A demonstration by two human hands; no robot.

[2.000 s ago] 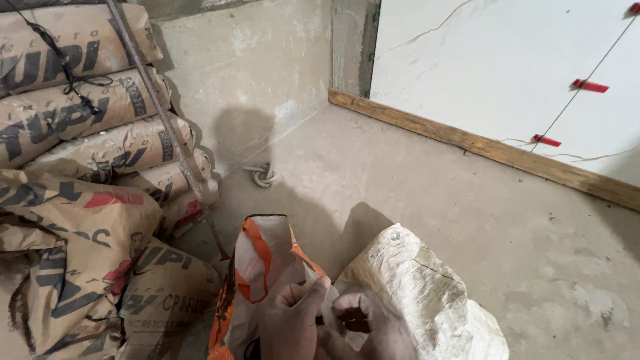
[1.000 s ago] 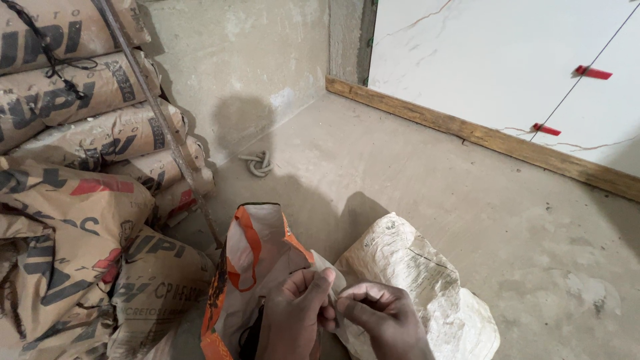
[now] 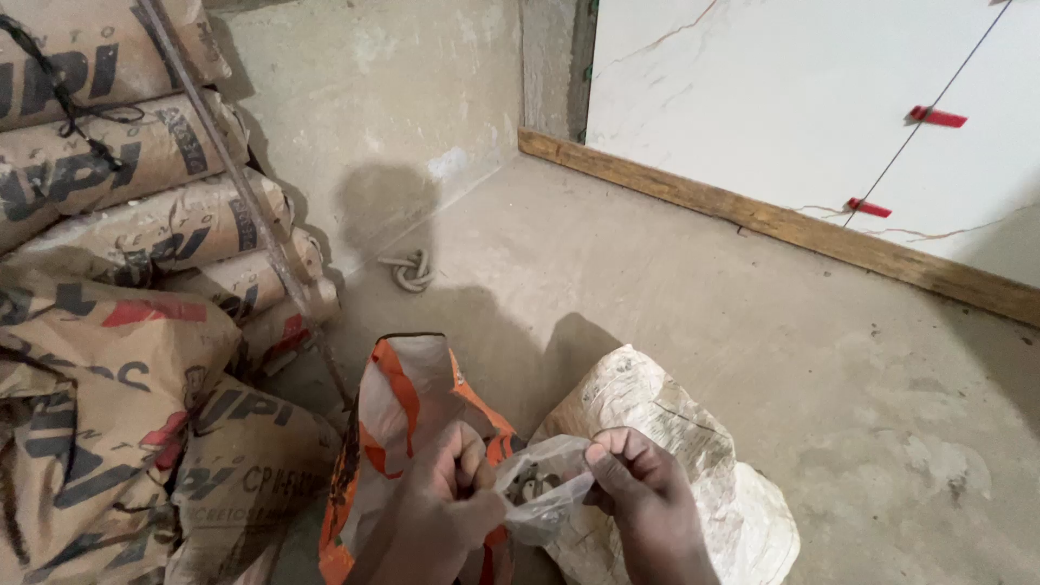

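A small clear plastic bag [image 3: 543, 508] is held with its mouth spread between my hands; small metallic-looking pieces inside are too small to name. My left hand [image 3: 457, 487] grips its left edge, and my right hand [image 3: 638, 479] pinches its right edge between thumb and fingers. Below and left of it, a tote bag with orange edges and straps [image 3: 398, 398] stands with its top open, partly hidden by my left arm. A crumpled whitish woven sack [image 3: 691, 422] lies behind my right hand.
Paper cement sacks [image 3: 122, 162] are stacked at left, with a long thin bar [image 3: 244, 187] leaning across them. A knotted pale rope or hose piece [image 3: 413, 272] lies by the wall. A wooden batten [image 3: 731, 213] runs beneath white tiles [image 3: 756, 106] with red wedges [image 3: 942, 116].
The hands were close together one second ago; now they are farther apart, with the clear bag's mouth spread between them and its contents showing.
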